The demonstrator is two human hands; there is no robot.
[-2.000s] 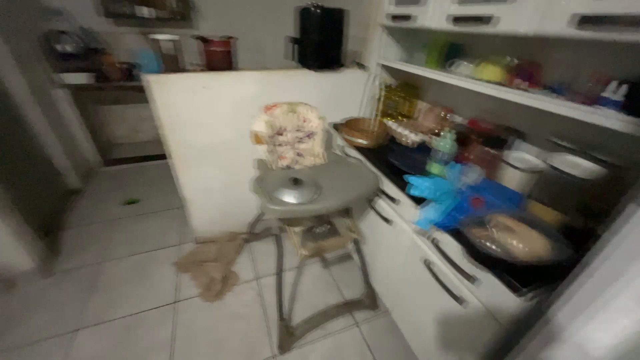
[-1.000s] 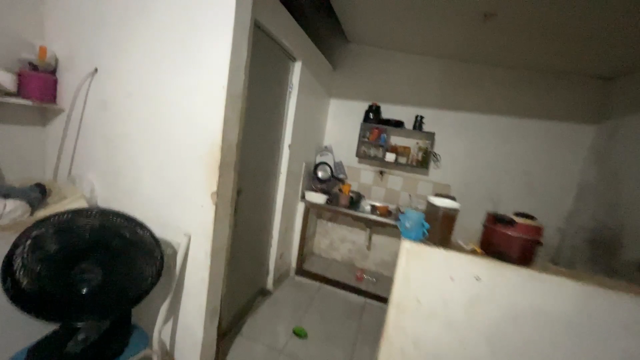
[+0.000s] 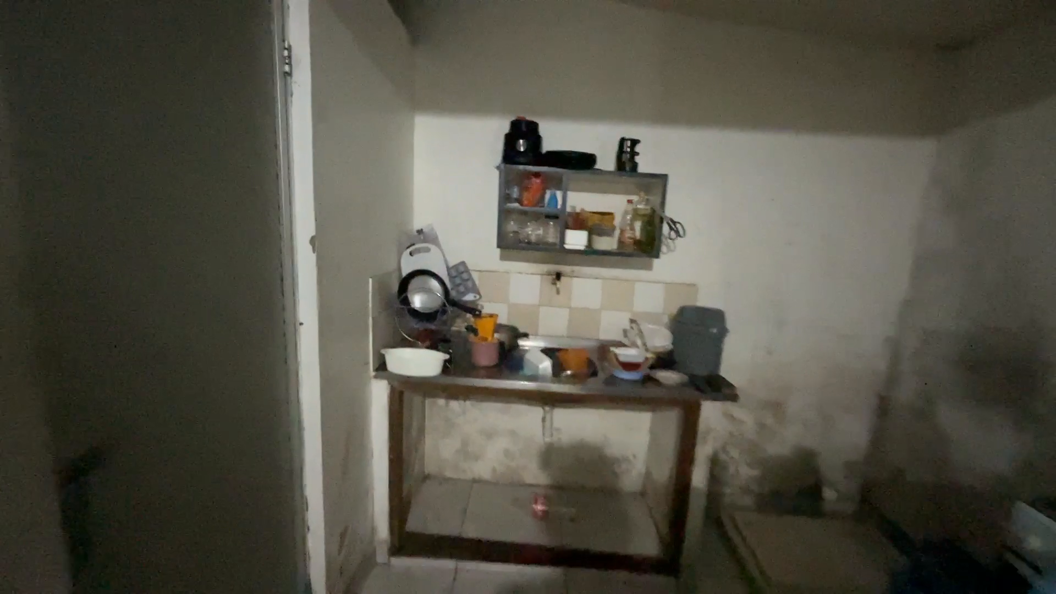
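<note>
Neither my left hand nor my right hand shows in the head view, so what they hold cannot be seen. Ahead stands a sink counter (image 3: pixel 495 384) with dishes on it. A white basin (image 3: pixel 415 361) sits at its left end, near a pink pot (image 3: pixel 484 353). An orange container (image 3: pixel 573 360) is around the middle, by the sink. Stacked bowls (image 3: pixel 629 363) and a grey lidded bin (image 3: pixel 699 340) are toward the right. A black frying pan (image 3: pixel 424 295) leans in front of a white cutting board (image 3: pixel 422 256) at the back left.
A grey wall shelf (image 3: pixel 582 252) holds jars and bottles, with black items on top. Scissors (image 3: pixel 674 227) hang at its right side. The tap (image 3: pixel 557 282) is on the tiled backsplash. A dark door (image 3: pixel 165 297) fills the left side. A low ledge (image 3: pixel 813 549) lies at the lower right.
The view has swung and moved nearer to the sink counter. The fan and half wall seen one second ago are out of view.
</note>
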